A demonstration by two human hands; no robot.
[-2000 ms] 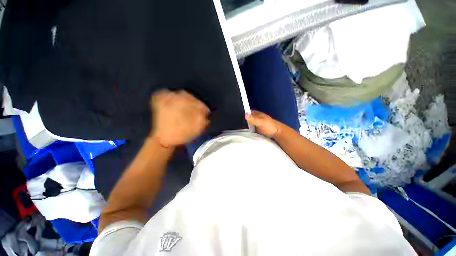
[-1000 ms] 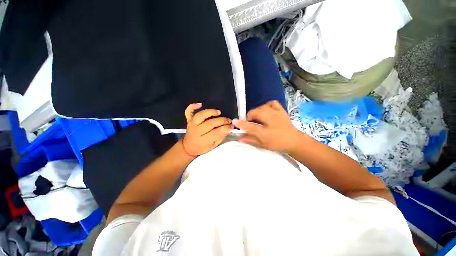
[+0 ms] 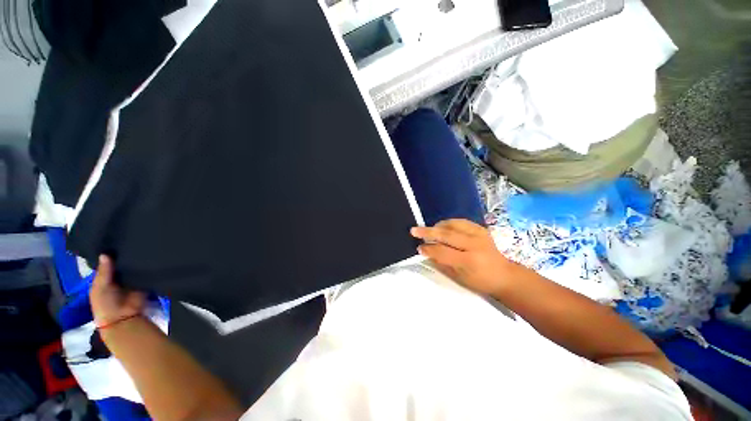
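A large black fabric panel (image 3: 247, 164) is spread in front of me from the machine table down to my lap. A white fabric panel (image 3: 268, 315) shows under it as a thin rim along the right, lower and upper left edges. My left hand (image 3: 115, 294) holds the panel's lower left edge, with part of the fingers hidden under the cloth. My right hand (image 3: 461, 251) pinches the lower right corner between thumb and fingers. More black cloth (image 3: 78, 123) lies beyond the panel at the upper left.
The white machine table (image 3: 486, 48) with its scale edge is at the top right, bearing a smartphone (image 3: 525, 12). An olive-rimmed sack (image 3: 568, 160) with white cloth and a heap of trimmings (image 3: 576, 247) are at the right. A blue crate (image 3: 76, 292) is at the lower left.
My left hand has moved from beside my right hand to the panel's far left edge. The panel is spread wider, its left part shifted down. My right hand has moved slightly right and down.
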